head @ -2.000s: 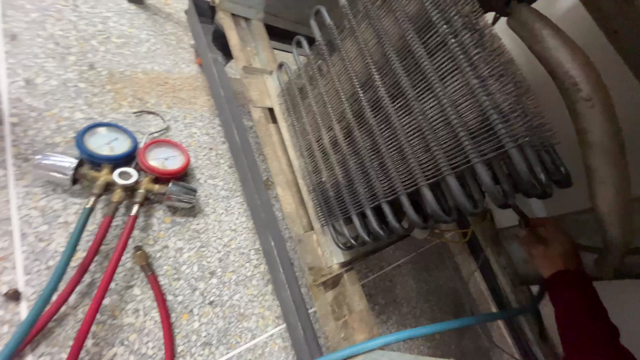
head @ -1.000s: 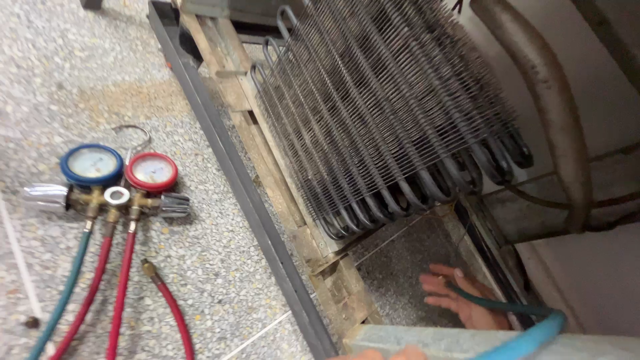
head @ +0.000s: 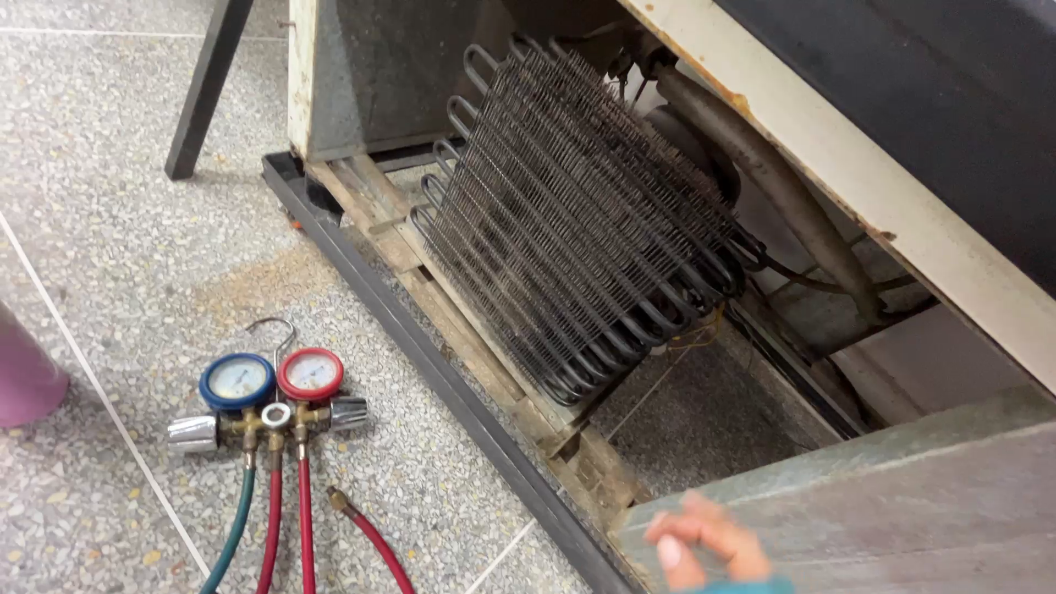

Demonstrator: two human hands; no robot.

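Note:
My right hand (head: 709, 540) is blurred at the bottom edge, in front of a grey metal panel (head: 891, 503). Its fingers are bent, and a bit of teal shows below it; whether it grips this is unclear. My left hand is out of view. Above stands a black wire-and-tube condenser coil (head: 569, 231) in the open base of a metal cabinet. On the speckled floor at left lies a manifold gauge set (head: 276, 417) with a blue gauge (head: 238, 381), a red gauge (head: 311, 374), a green hose (head: 235, 528) and red hoses (head: 307, 520).
A black metal rail (head: 429, 355) runs diagonally beside the cabinet base. Behind the coil is a thick wrapped pipe (head: 767, 181). A loose red hose end with brass fitting (head: 340, 499) lies near the rail. A pink container (head: 25, 371) and a dark leg (head: 206, 91) stand at left.
My right hand has come out of the cabinet base, where it was below the coil, to the front of the grey panel. The view has shifted, showing more of the cabinet.

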